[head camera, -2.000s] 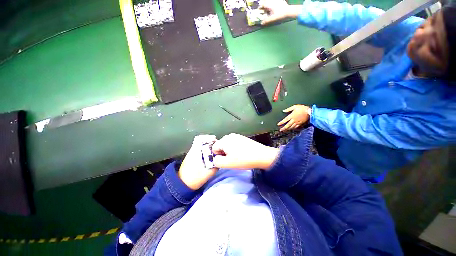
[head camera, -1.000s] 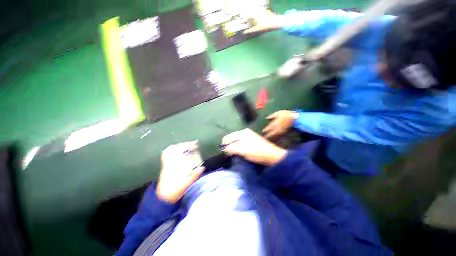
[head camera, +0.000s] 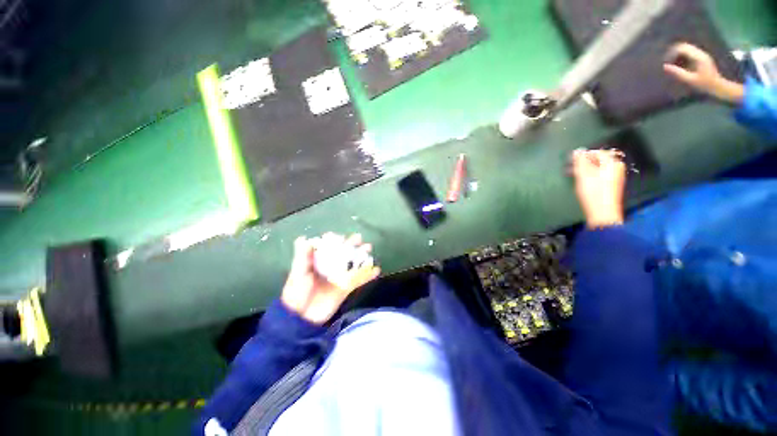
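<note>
My left hand (head camera: pixel 319 285) is palm up in front of my body and holds a small whitish electronic assembly (head camera: pixel 342 260) with dark spots. My right hand (head camera: pixel 599 183) is stretched out to the right, with its bent fingers at the left edge of a small black parts box (head camera: pixel 639 155). Whether the fingers hold anything is not clear.
On the green bench (head camera: pixel 179 281) lie a black phone (head camera: pixel 422 200), a red-handled tool (head camera: pixel 457 177) and black mats (head camera: pixel 298 153) with white assemblies. A white cylinder (head camera: pixel 521 117) is at a metal post. A filled bin (head camera: pixel 528 289) is below. Another person's hand (head camera: pixel 700 71) is at right.
My right hand has moved from in front of my body far right to the parts box. My left hand stays in front with the assembly. The other person's hand has left the assemblies.
</note>
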